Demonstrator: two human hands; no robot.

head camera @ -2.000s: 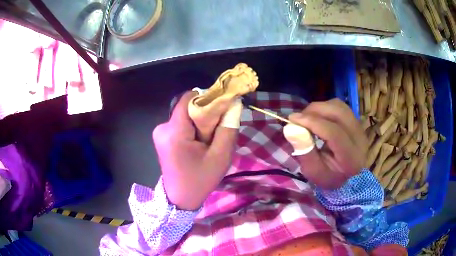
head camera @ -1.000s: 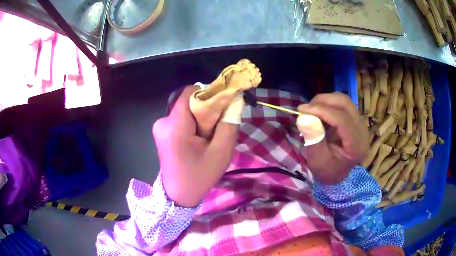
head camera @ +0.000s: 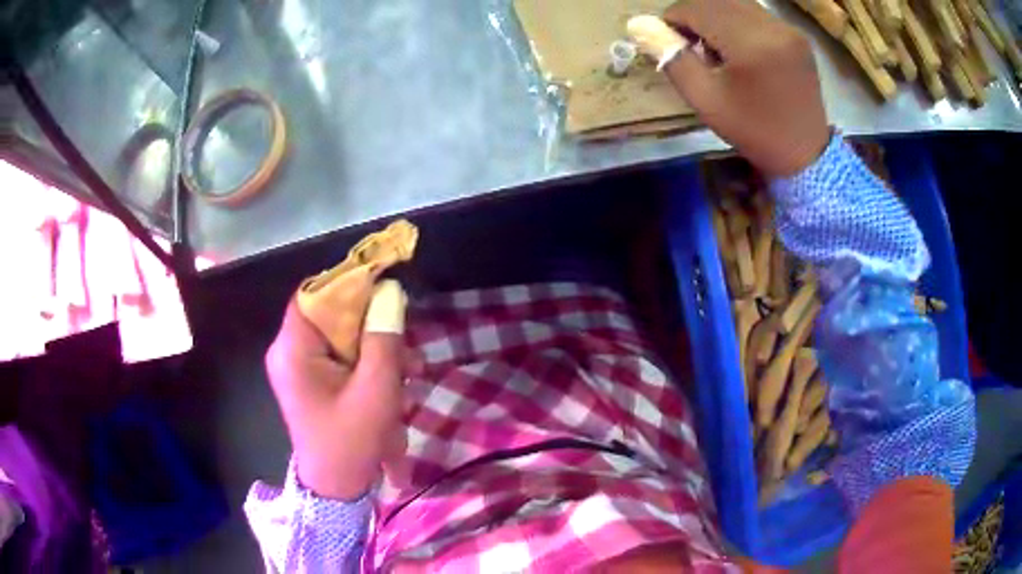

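My left hand (head camera: 342, 392) holds a tan foot-shaped piece (head camera: 356, 280) above the lap, its toe end pointing up and right. A pale wrap covers the left thumb. My right hand (head camera: 751, 73) is over the brown cardboard pad (head camera: 594, 67) on the bench, fingers bent, with a pale wrap on one digit. A small white cup (head camera: 622, 52) stands on the cardboard beside the fingertips. The thin stick does not show clearly; whether the right fingers hold it cannot be told.
A tape roll (head camera: 233, 148) lies on the metal bench (head camera: 415, 112). Tan leg parts (head camera: 913, 39) are piled at the back right. A blue tote (head camera: 717, 392) of leg parts stands right of the lap, partly under my right sleeve. A glaring white-pink area (head camera: 84, 269) is at left.
My right hand has moved from beside the foot piece up and forward to the cardboard. My left hand, still holding the piece, sits lower and further left in view. The camera view has shifted.
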